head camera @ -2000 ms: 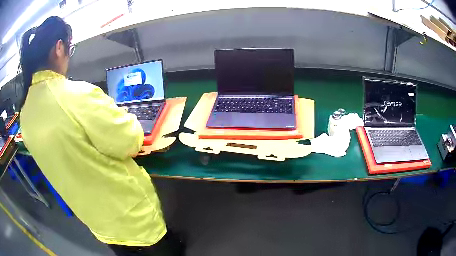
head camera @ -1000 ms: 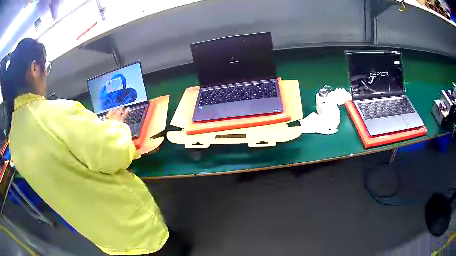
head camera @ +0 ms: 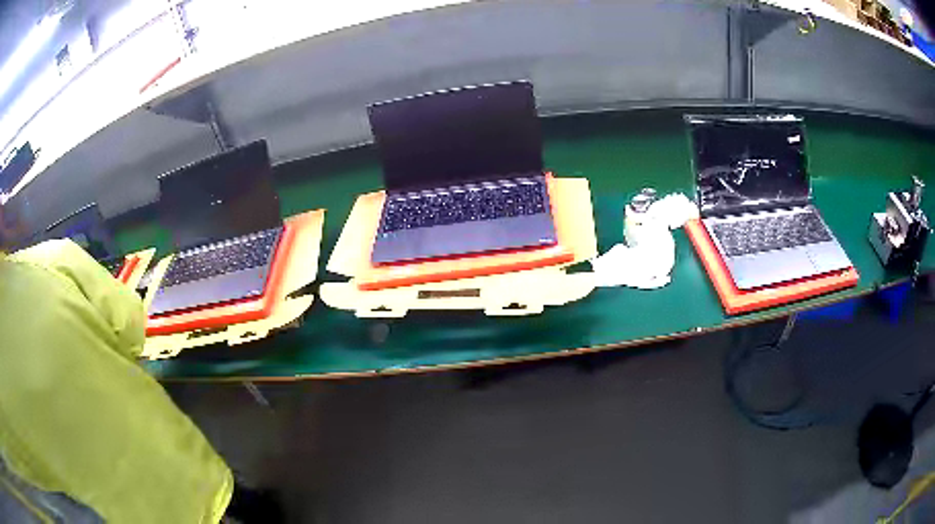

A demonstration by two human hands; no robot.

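Neither of my hands is in view. An open grey laptop with a dark screen [head camera: 461, 215] lies nearest in front of me on a red-orange tray [head camera: 461, 271], over a tan cardboard insert [head camera: 354, 297]. At the left another open laptop [head camera: 220, 268], its screen also dark, rests on a red-orange tray and cardboard. At the right a smaller open laptop [head camera: 776, 246] shows white text on a black screen, on a red-orange tray [head camera: 754, 304] without visible cardboard.
Crumpled white cloth [head camera: 649, 256] and a small bottle [head camera: 642, 202] lie on the green bench [head camera: 492, 333]. A silver-black fixture [head camera: 900, 233] stands at the right end. A yellow-smocked person [head camera: 77, 394] is cut off at left. Below are a looped hose [head camera: 754, 399] and a round black fan [head camera: 884, 442].
The person in yellow has moved left, partly out of view, and no longer covers the left laptop. That laptop's blue picture has gone dark. The view has shifted slightly.
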